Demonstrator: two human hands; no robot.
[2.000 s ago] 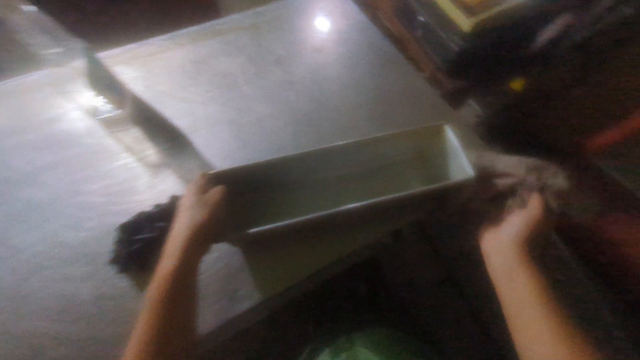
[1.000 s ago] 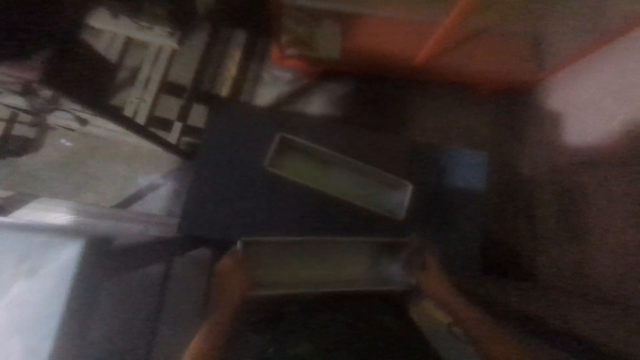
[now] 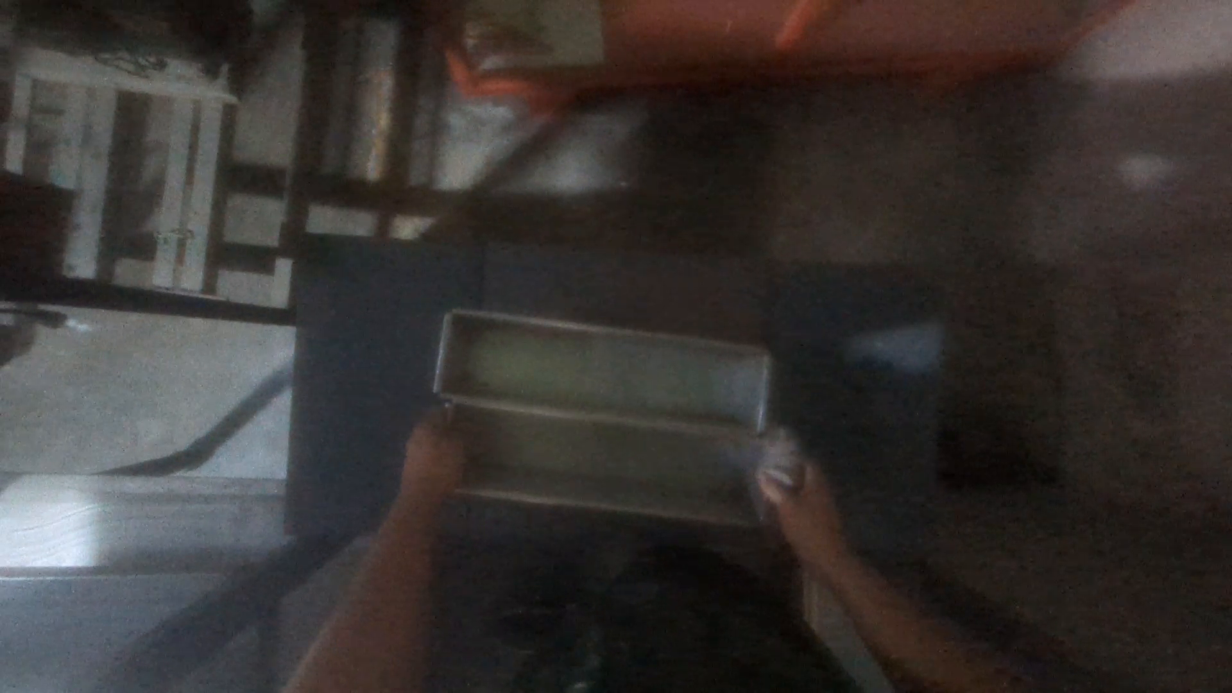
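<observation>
A long rectangular metal pan (image 3: 606, 457), open at the top, is held at its two short ends. My left hand (image 3: 433, 457) grips its left end. At the right end my right hand (image 3: 794, 486) grips it, with a pale crumpled cloth (image 3: 782, 457) between the fingers and the pan. A second pan (image 3: 597, 371) of the same shape lies directly beyond it on a dark flat surface (image 3: 385, 289), and the long rims of the two look to touch. Blur hides the finer detail of the fingers.
White slatted racks or frames (image 3: 183, 183) stand at the upper left. An orange-edged object (image 3: 770, 58) crosses the top. Nearer on the left is a pale metal worktop (image 3: 125, 520). A small bluish patch (image 3: 900, 346) shows right of the pans.
The view has swung away from the large metal table. Both hands have brought the held pan over the dark surface and up beside the second pan; one second ago a gap showed between them.
</observation>
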